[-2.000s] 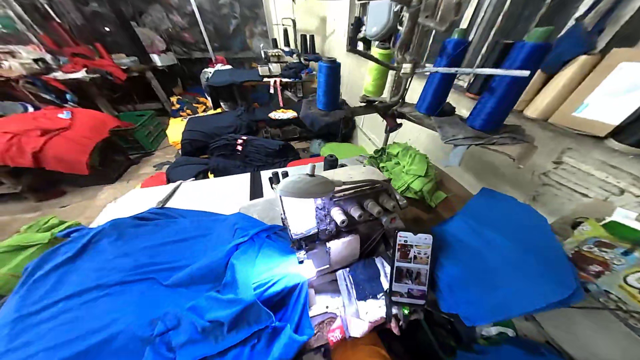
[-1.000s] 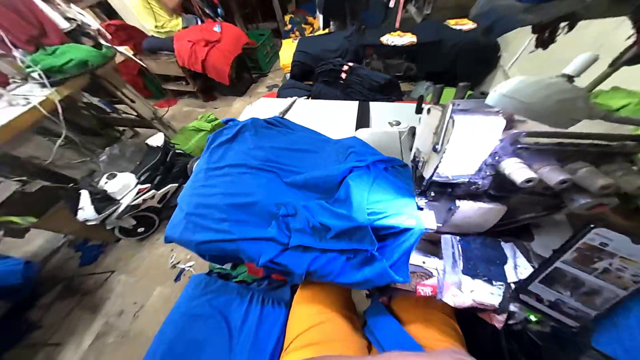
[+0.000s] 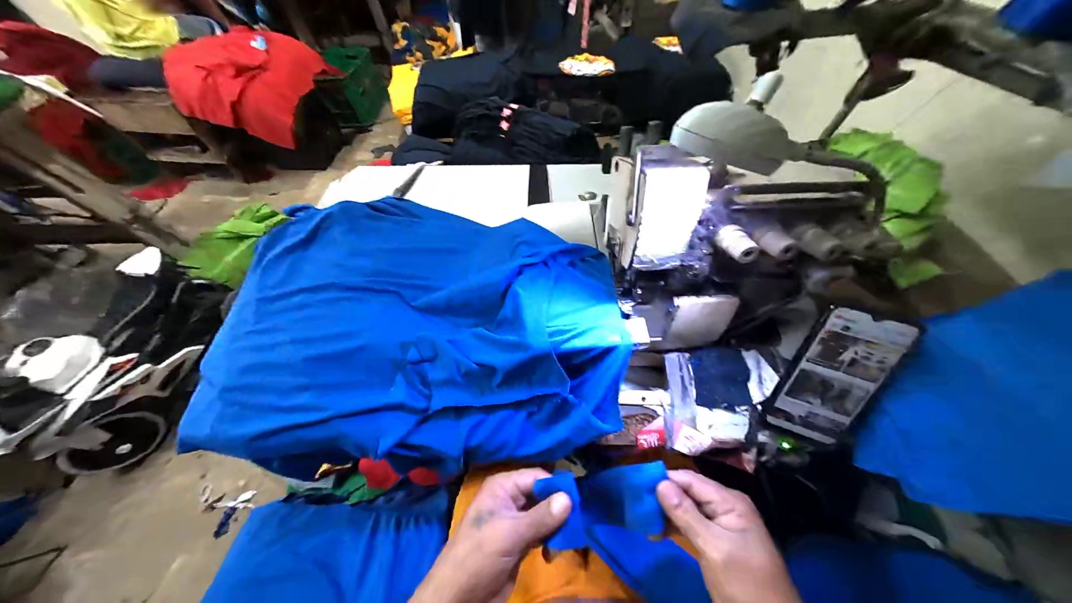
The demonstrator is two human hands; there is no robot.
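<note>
My left hand (image 3: 511, 523) pinches one end of a narrow blue fabric strip (image 3: 624, 502) between thumb and finger. The strip's other end is held by my right hand (image 3: 712, 523), a short way to the right, above my orange-clad lap. Beyond both hands, a large blue fabric pile (image 3: 402, 335) covers the table's left part and reaches a sewing machine (image 3: 670, 243), whose lamp lights the cloth near the needle area. A smartphone (image 3: 844, 373) with a lit screen leans to the right of the machine.
More blue fabric (image 3: 980, 402) lies at the right, and green cloth (image 3: 892, 197) behind the machine. Black garments (image 3: 519, 130) are piled past the white tabletop (image 3: 469, 186). A stroller (image 3: 109, 377) stands on the floor at left. Farther back are red cloth (image 3: 243, 79) and a green crate (image 3: 356, 84).
Both my hands have come into view at the bottom, holding the blue strip; one second ago only part of an arm or hand showed there. The view has turned downward since the oldest frame.
</note>
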